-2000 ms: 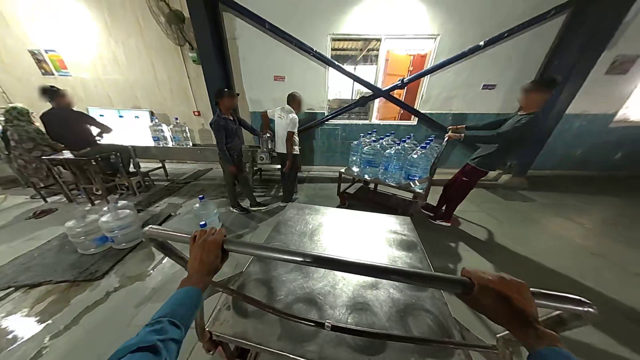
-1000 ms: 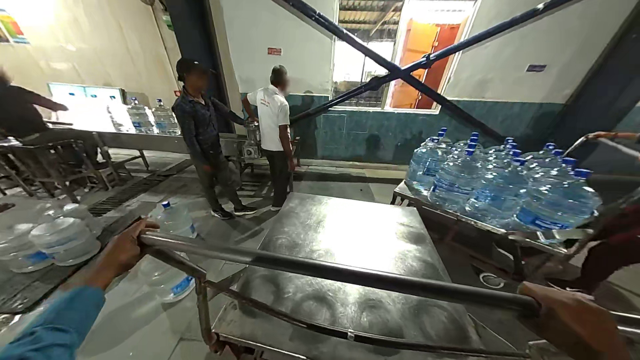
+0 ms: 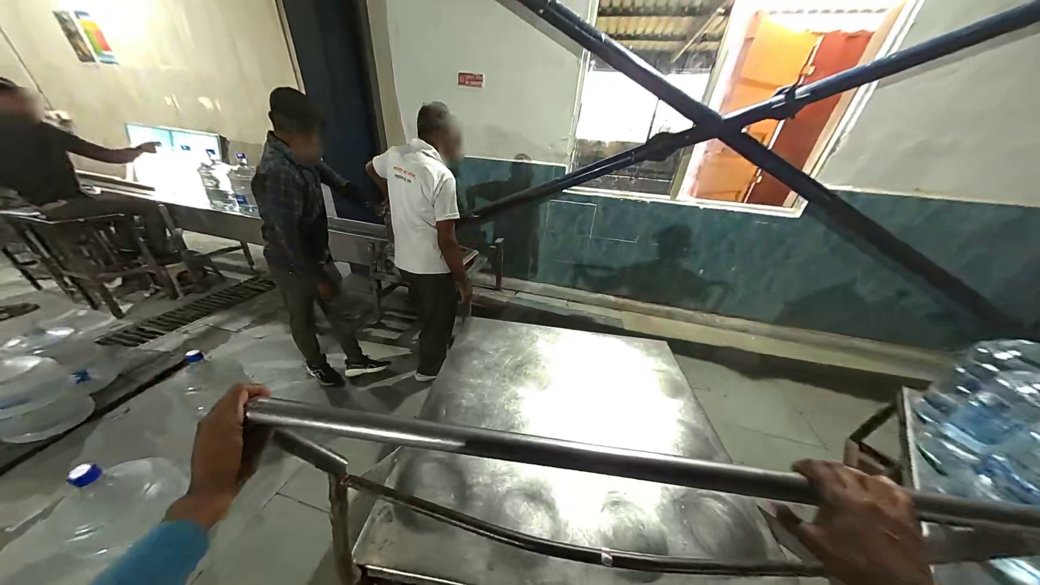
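My left hand point(image 3: 223, 455) is wrapped round the left end of the metal push handle point(image 3: 520, 447) of a platform trolley. Farther right along the same bar, my right hand point(image 3: 865, 516) grips it from above. Beyond the handle lies the trolley's flat steel deck point(image 3: 561, 382), shiny and with faint round marks. A thinner curved rail point(image 3: 487, 532) runs below the bar. Near my left forearm a large water bottle with a blue cap point(image 3: 114, 504) stands on the floor.
Two people point(image 3: 296, 219) point(image 3: 426, 236) stand by a steel conveyor point(image 3: 349, 230) ahead left; another person point(image 3: 49, 154) sits farther left. More large bottles point(image 3: 41, 390) are on the left floor. Loaded bottles point(image 3: 987, 414) stand on another trolley at right. Ahead is a wall point(image 3: 731, 260) with crossed braces.
The trolley has come nearer to the two standing people and the wall. The loaded trolley has shifted toward the right edge of view, and the person beside it is out of sight. Both hands stay on the bar.
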